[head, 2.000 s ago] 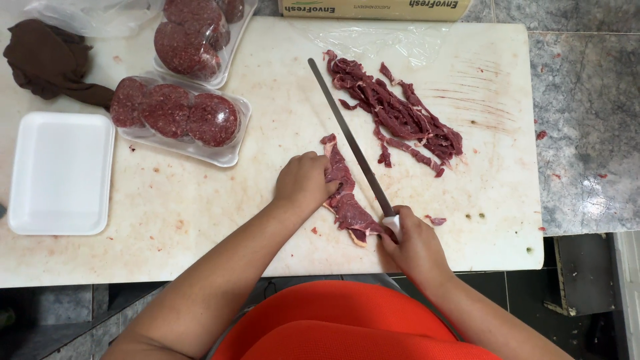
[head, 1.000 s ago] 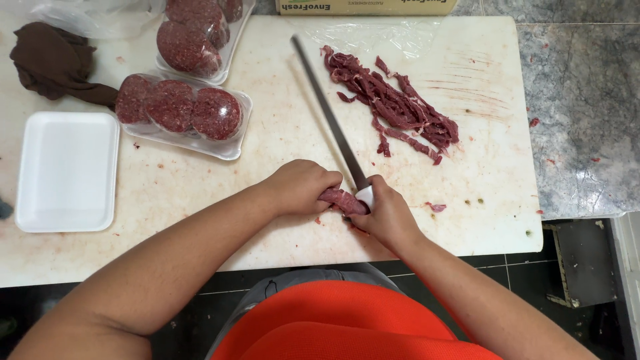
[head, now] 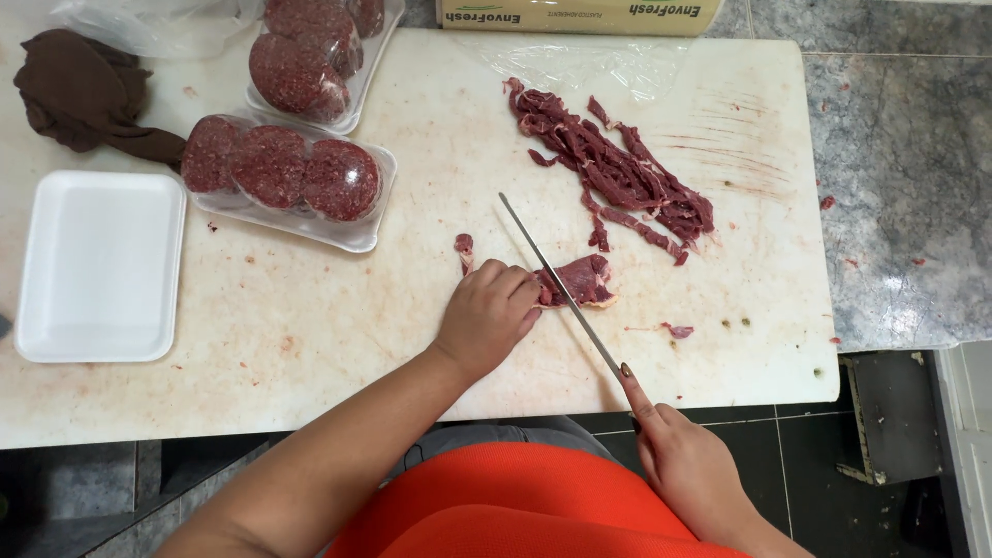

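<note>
With bent fingers, my left hand (head: 490, 316) presses on the left end of a piece of raw red meat (head: 583, 280) that lies on the white cutting board (head: 387, 325). My right hand (head: 682, 457) grips a long narrow knife (head: 554, 275) near the board's front edge, its index finger stretched along the blade; the handle is hidden in the hand. The blade crosses over the meat, edge-on, pointing away to the upper left. Behind my left hand lies a small meat scrap (head: 464, 249). Farther back on the right is a heap of cut meat strips (head: 612, 167).
Two wrapped trays of ground meat patties (head: 273, 164) (head: 298, 74) lie at the left. Near them are a white foam tray (head: 101, 267), a dark brown cloth (head: 81, 89) and clear plastic (head: 170, 27). A cling film box (head: 573, 17) stands at the back, with loose film (head: 589, 66) before it.
The meat was held between both hands a second ago; now it lies flat under the left fingers. My right hand has moved right and toward me, and its index finger now extends along the blade.
</note>
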